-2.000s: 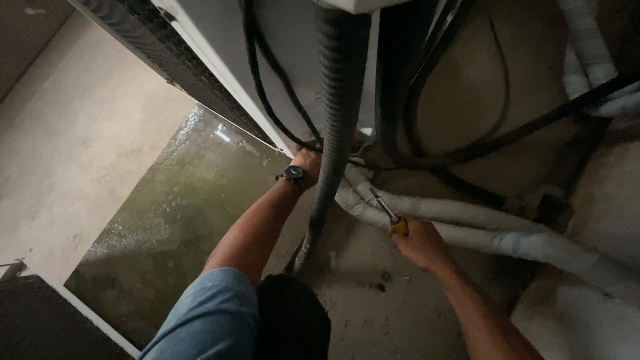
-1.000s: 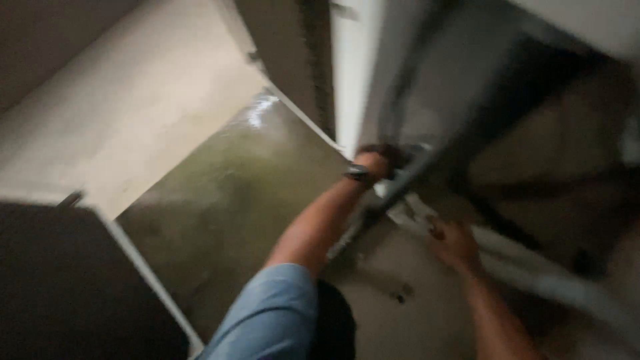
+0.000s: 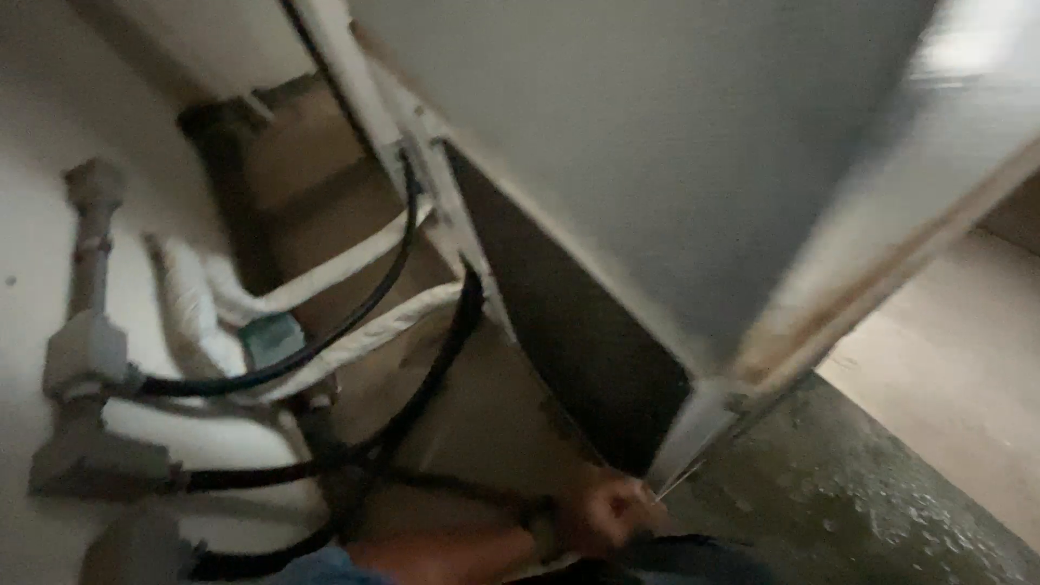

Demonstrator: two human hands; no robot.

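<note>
My left hand (image 3: 617,508), with a dark watch (image 3: 543,520) on its wrist, is at the bottom corner of a large grey metal cabinet (image 3: 650,162), low in the view. Its fingers look curled; blur hides whether they grip anything. A thin pale line (image 3: 681,481), perhaps a wire or an edge, shows at the fingertips. Above the hand is a dark opening or panel (image 3: 569,325) in the cabinet's base. My right hand is out of view, and so is the yellow-handled tool seen in it earlier.
Black flexible conduits (image 3: 431,390) curve from grey wall boxes (image 3: 85,353) toward the cabinet. Two white wrapped pipes (image 3: 374,333) run beside them, near a small green box (image 3: 275,341). Wet floor (image 3: 861,479) lies at the lower right, with a pale floor surface (image 3: 942,357) beyond.
The view has swung strongly to another side of the cabinet. My right hand has left the view. My left hand now shows at the cabinet's bottom corner.
</note>
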